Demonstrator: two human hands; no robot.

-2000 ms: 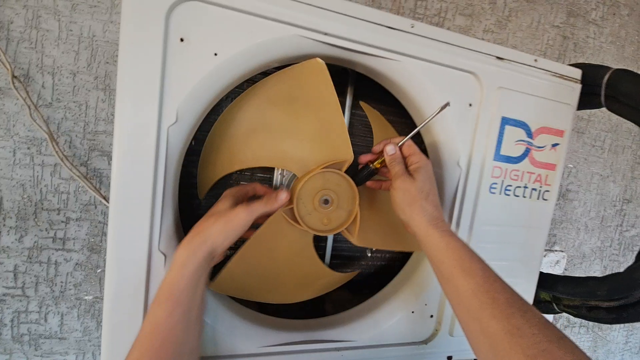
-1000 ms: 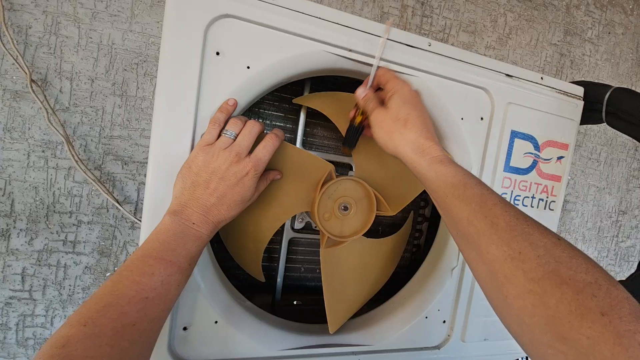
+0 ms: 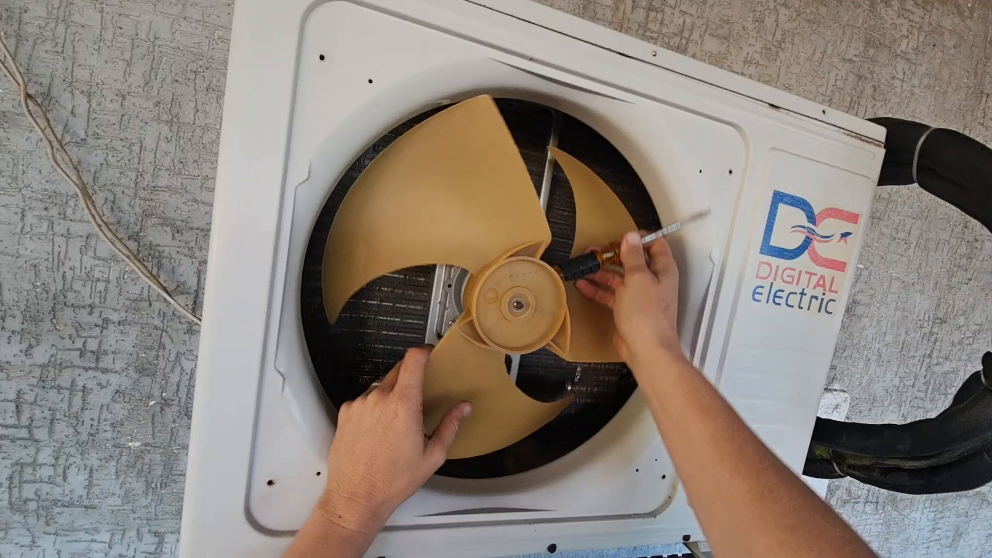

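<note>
A tan plastic axial fan sits in the round opening of a white air-conditioner outdoor unit. Its round hub shows a metal shaft end at the centre. My left hand grips the edge of the lower blade, thumb in front and fingers behind its left edge. My right hand holds a screwdriver with a black and amber handle. The handle's end lies close to the hub's upper right, and the shank points up and right, away from the hub. Dark condenser fins show behind the blades.
Black insulated pipes curve out at the unit's right side. A twisted pale cable runs down the textured wall at left. The round rim of the opening surrounds the fan, and small screw holes dot the front panel.
The fan has turned since one second ago. My left hand has moved from the upper left down to the lower blade. My right hand, still holding the screwdriver, has come down beside the hub.
</note>
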